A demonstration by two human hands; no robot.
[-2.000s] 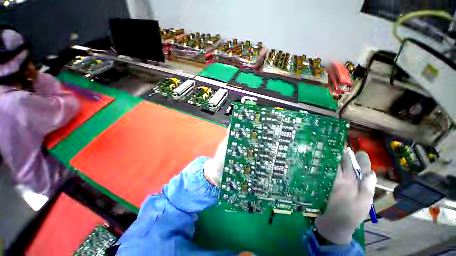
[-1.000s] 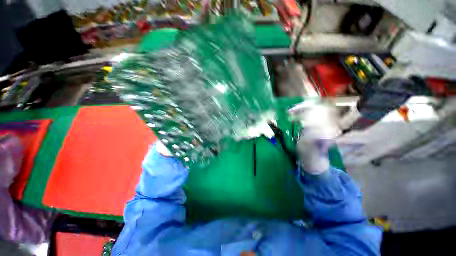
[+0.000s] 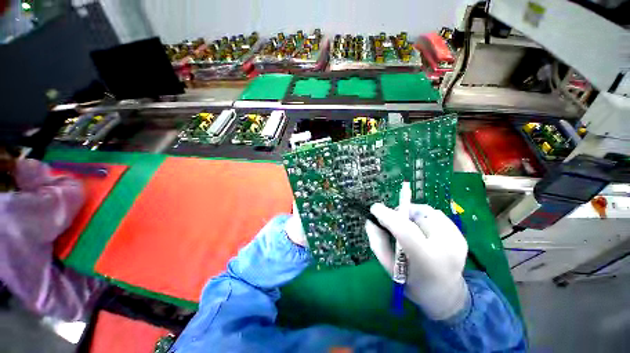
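A green circuit board (image 3: pixel 345 189) is held up and tilted, its side with rows of small parts facing me. My left hand (image 3: pixel 296 224), in a white glove, holds its left edge; the fingers are mostly hidden behind the board. My right hand (image 3: pixel 425 251), also gloved, is in front of the board's lower right part. It holds a white marker pen (image 3: pixel 401 265), blue end down. A dark tool (image 3: pixel 369 215), seen only in part, is at its fingertips and seems to reach the board's face; I cannot tell what it is.
An orange-red mat (image 3: pixel 200 220) lies left on the green bench mat (image 3: pixel 483 207). Behind it, boards (image 3: pixel 259 129) sit on the line. Green pads (image 3: pixel 356 87) are on the ledge. A person in pink (image 3: pixel 41 220) is at left. A dark device (image 3: pixel 577 186) juts in at right.
The board swung up to the left, blurred, then came back in front of me. My right hand left the board's right edge and is now over its face with a dark tool.
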